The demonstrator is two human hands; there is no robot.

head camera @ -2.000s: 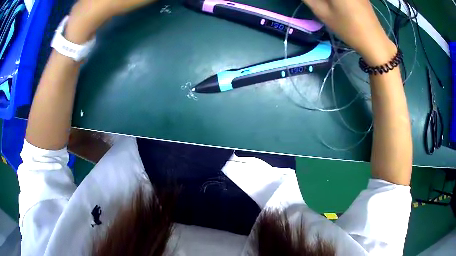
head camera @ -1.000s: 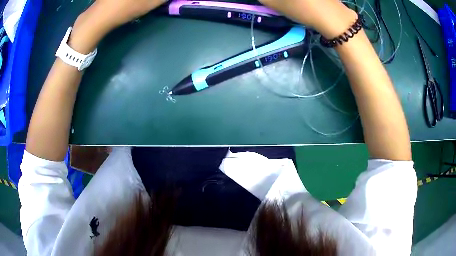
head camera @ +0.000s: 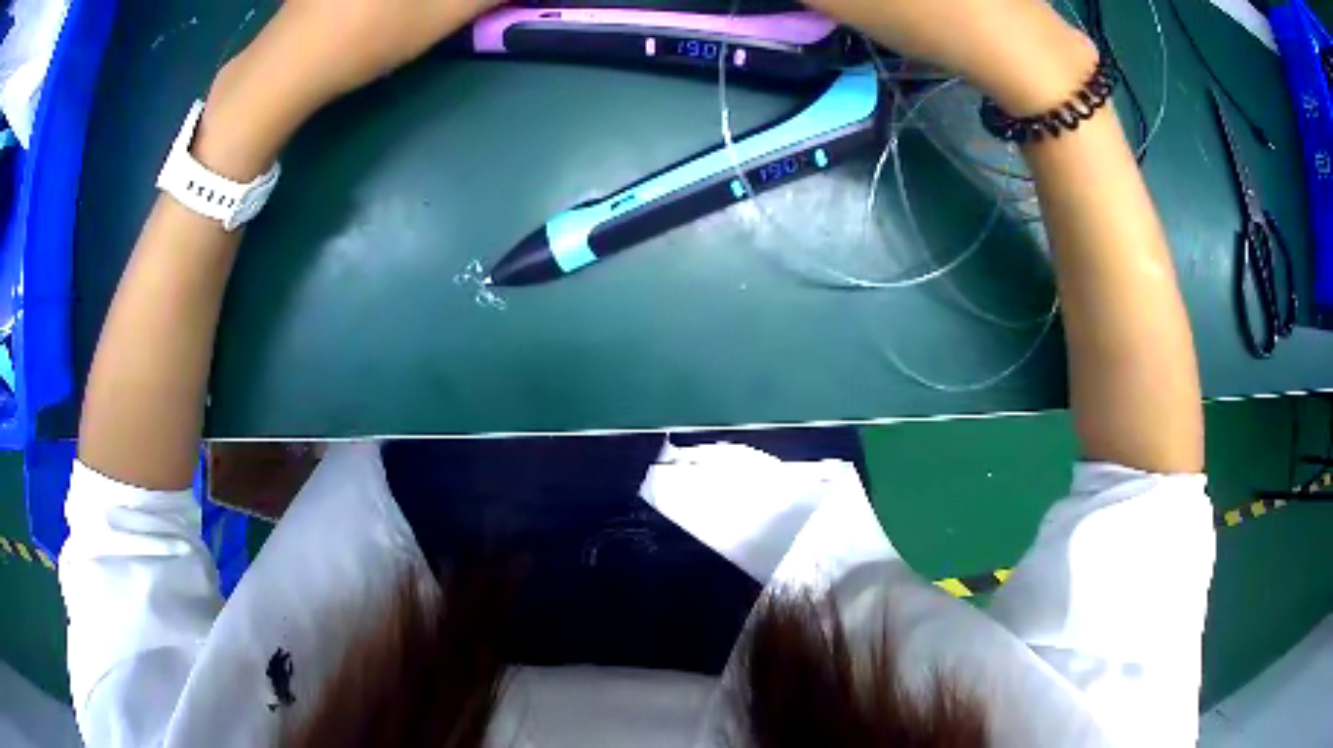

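Observation:
A light-blue and black 3D pen lies on the green mat with lit digits, its dark tip pointing lower left beside small clear squiggles. A pink and black 3D pen with lit digits lies above it near the top edge. Clear filament loops at the pens' rear. My left arm with a white watch and my right arm with a black coil band reach up to the top edge. Only the wrist ends show; the fingers of both hands are cut off by the frame, so their hold is hidden.
Black-handled scissors lie at the right. A blue bin stands at the left and another blue bin at the upper right. Thin black cables run at the upper right. The mat's front edge crosses below the pens.
The view has shifted, so both pens appear further left. My left hand's visible part has moved right along the top edge. The blue pen's tip still lies by the squiggles.

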